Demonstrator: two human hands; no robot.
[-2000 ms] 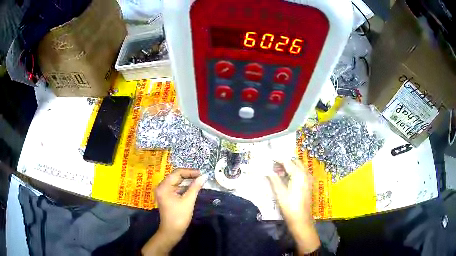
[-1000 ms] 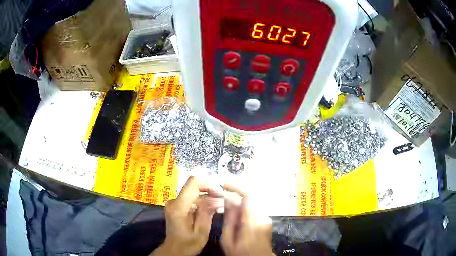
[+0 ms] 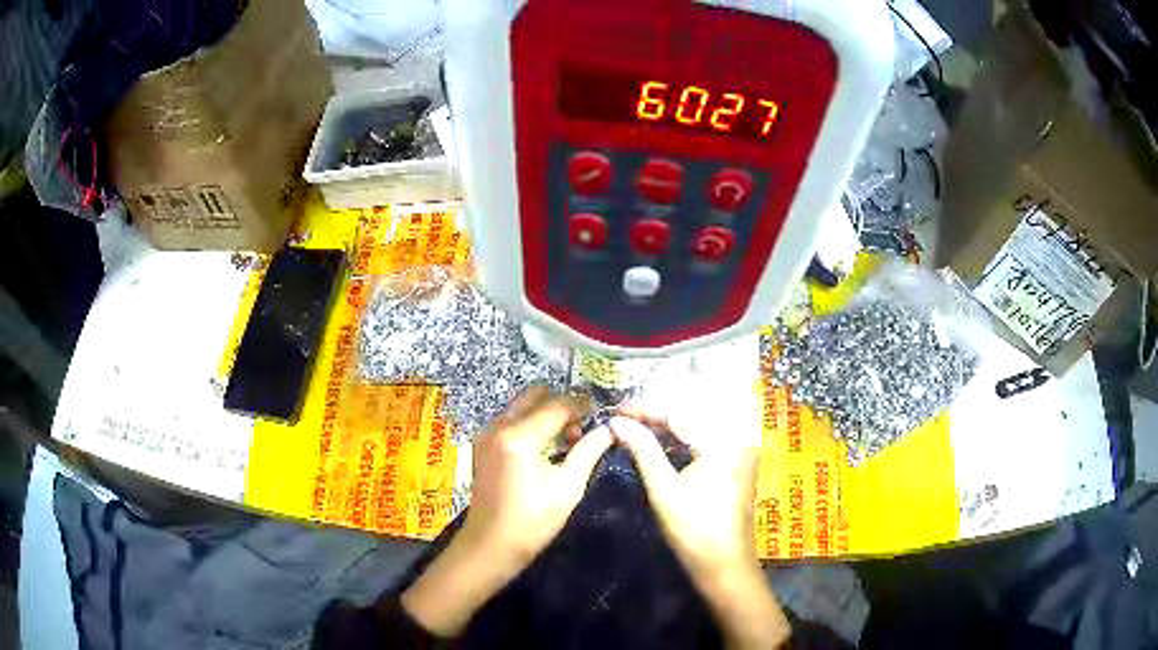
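A dark garment (image 3: 607, 540) comes up from my lap over the table's front edge. My left hand (image 3: 533, 470) and my right hand (image 3: 686, 476) pinch its upper end between thumbs and fingers. They hold it at the snap-fastening machine's lower die, under the white head with the red front (image 3: 654, 165). The counter shows 6027. My fingers and the cloth hide the lower die, and no snap can be made out between the fingertips.
A silver snap pile (image 3: 445, 343) lies left of the machine and a greyer pile (image 3: 876, 368) lies right. A black phone (image 3: 286, 333), a tray of small parts (image 3: 381, 146), a left carton (image 3: 210, 140), a labelled right carton (image 3: 1048, 241) and a small black tool (image 3: 1021, 382) surround them.
Since a second ago, both hands have moved forward from the table's front edge to the lower die, bringing the garment with them. The counter went from 6026 to 6027 earlier.
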